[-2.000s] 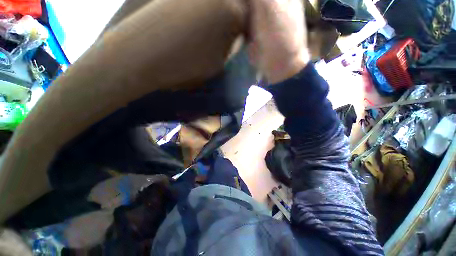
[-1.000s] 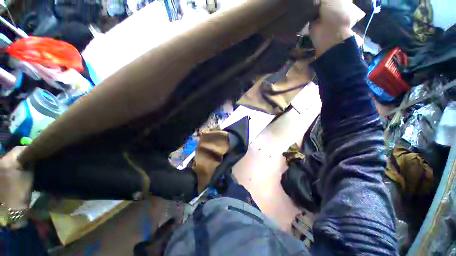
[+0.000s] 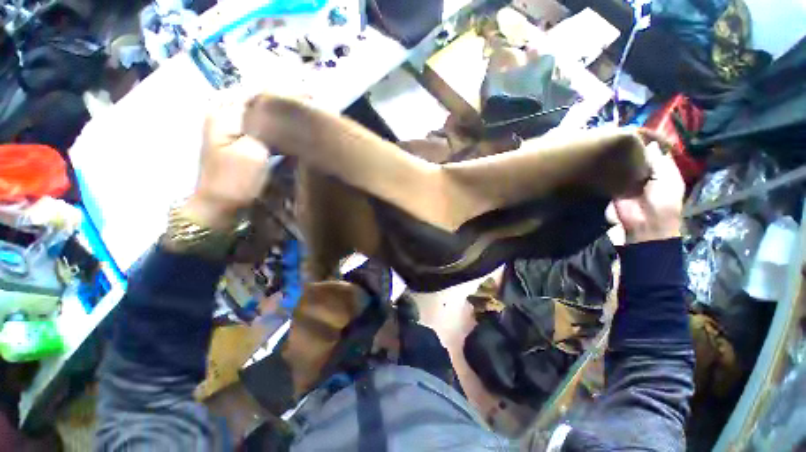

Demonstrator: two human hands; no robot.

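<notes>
A two-tone garment panel (image 3: 451, 190), tan-brown above and black below, hangs in the air between my hands and sags in the middle. My left hand (image 3: 231, 168), with a gold-coloured band at the wrist, grips its left end. My right hand (image 3: 652, 196) grips its right end. The fingertips of both hands are partly hidden by the cloth and blur. Below the panel, a tan-brown cloth piece (image 3: 323, 322) lies by my lap, and a dark garment pile (image 3: 521, 344) lies to its right.
A white-topped table (image 3: 133, 168) is at the left, with an orange-red plastic bag (image 3: 34, 172) beside it. An olive-grey folded piece (image 3: 520, 86) and cartons lie ahead. A red plastic basket (image 3: 679, 128) and clear plastic bags (image 3: 720, 252) are at the right, behind a rail.
My left hand has come up and inward from the lower left, and my right hand has moved down and to the right. The panel has gone from a steep slant to a sagging, roughly level hang.
</notes>
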